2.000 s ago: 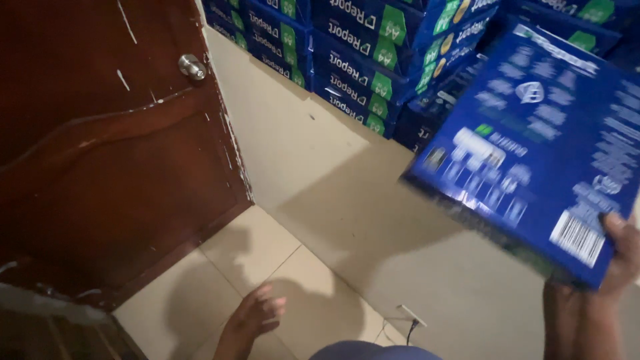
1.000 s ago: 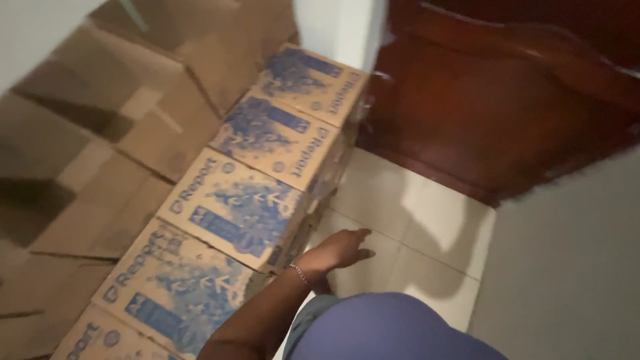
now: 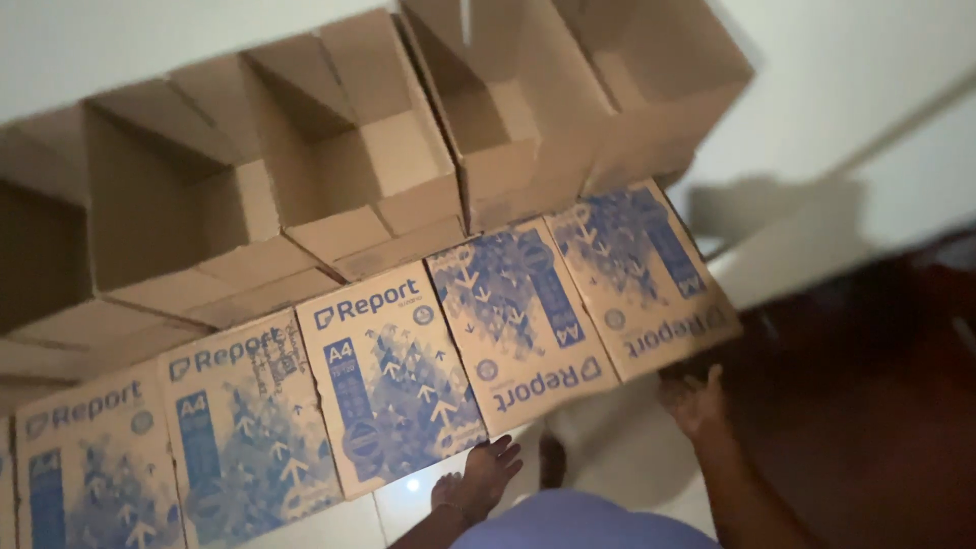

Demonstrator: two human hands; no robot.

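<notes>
A row of closed cardboard paper boxes with blue print runs across the head view. My left hand, fingers apart and holding nothing, is at the lower edge of the middle box. Just right of it lies a box with upside-down print, and beyond that the end box. Below the end box's lower right edge, my right hand is spread and empty; whether it touches the cardboard is hard to tell. Behind the row stand several open-topped cardboard boxes, with bare insides where they show.
A dark reddish-brown door fills the lower right. Pale floor tiles show beneath the row of boxes. A white wall rises behind the end box, with a shadow across it. A foot is visible between my hands.
The view has swung from the blue paper packs and door to the cardboard boxes. The blue pack held in my right hand two seconds ago is out of view, and that hand is now empty.
</notes>
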